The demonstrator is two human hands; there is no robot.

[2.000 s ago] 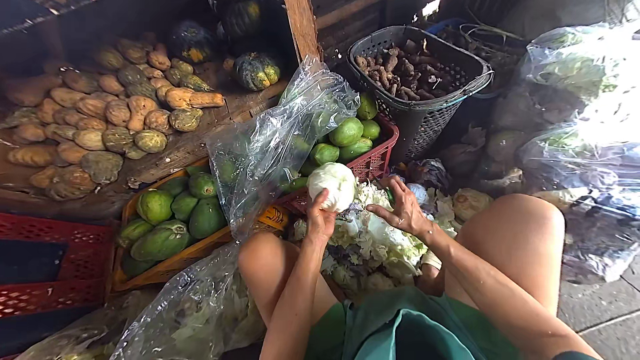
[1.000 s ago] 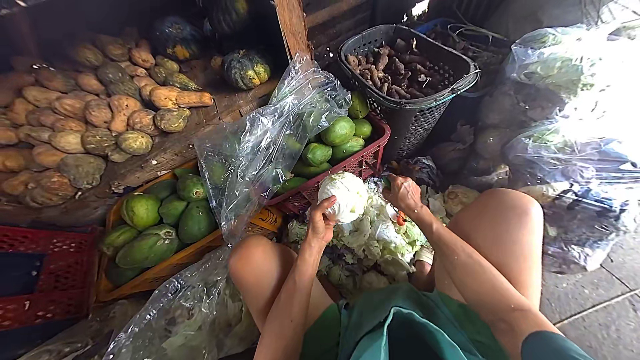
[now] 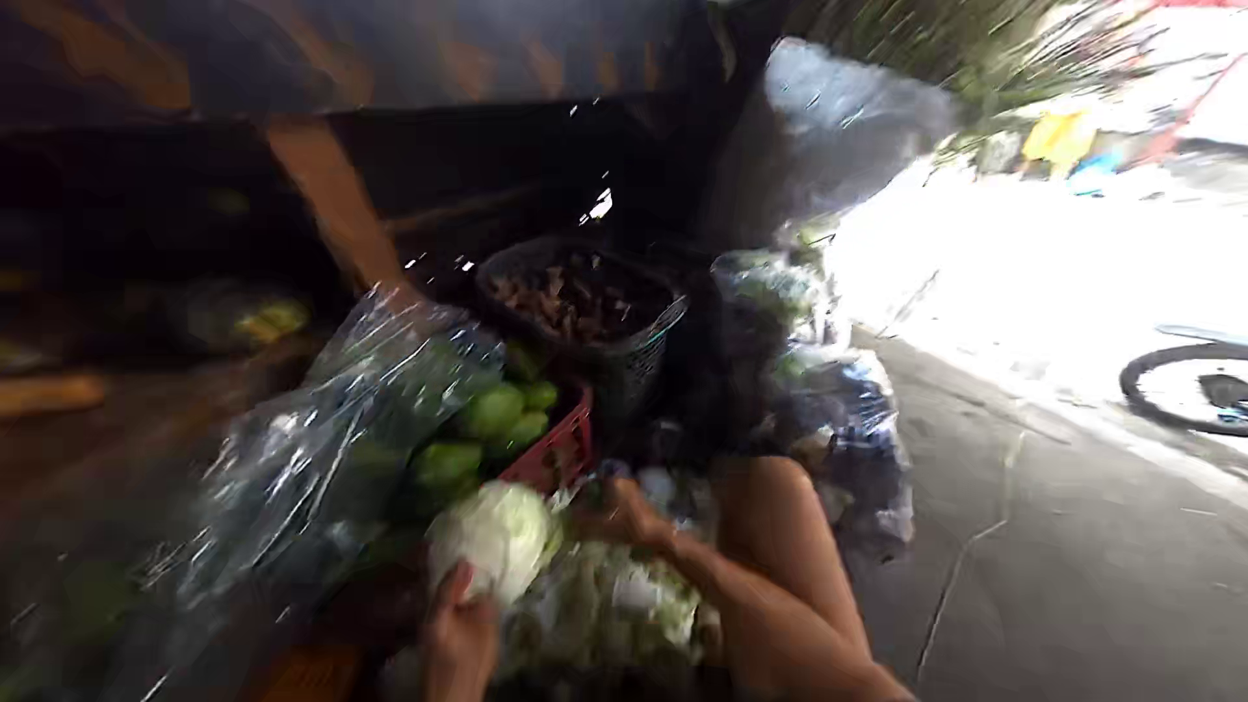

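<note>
A pale, trimmed cabbage head [image 3: 492, 541] is held in my left hand [image 3: 460, 624], whose thumb rests on its near side. Just right of the cabbage is my right hand [image 3: 624, 512], fingers curled and blurred; whether something is in it cannot be made out. Beneath both hands lies a heap of loose cabbage leaves [image 3: 604, 604]. Behind the cabbage, a red plastic crate [image 3: 561, 448] holds green fruits [image 3: 492, 414], partly covered by a clear plastic bag [image 3: 322, 439].
A dark plastic basket [image 3: 634, 361] of brown roots stands beyond the crate. Filled plastic bags [image 3: 863, 448] sit right of my knee. A wooden post [image 3: 331, 195] rises at the left. Farther right are the pavement [image 3: 1072, 575] and a bicycle wheel [image 3: 1189, 385].
The view has swung up and to the right, bringing the street in. The cabbage stays in my left hand. My right hand went from spread fingers to curled ones.
</note>
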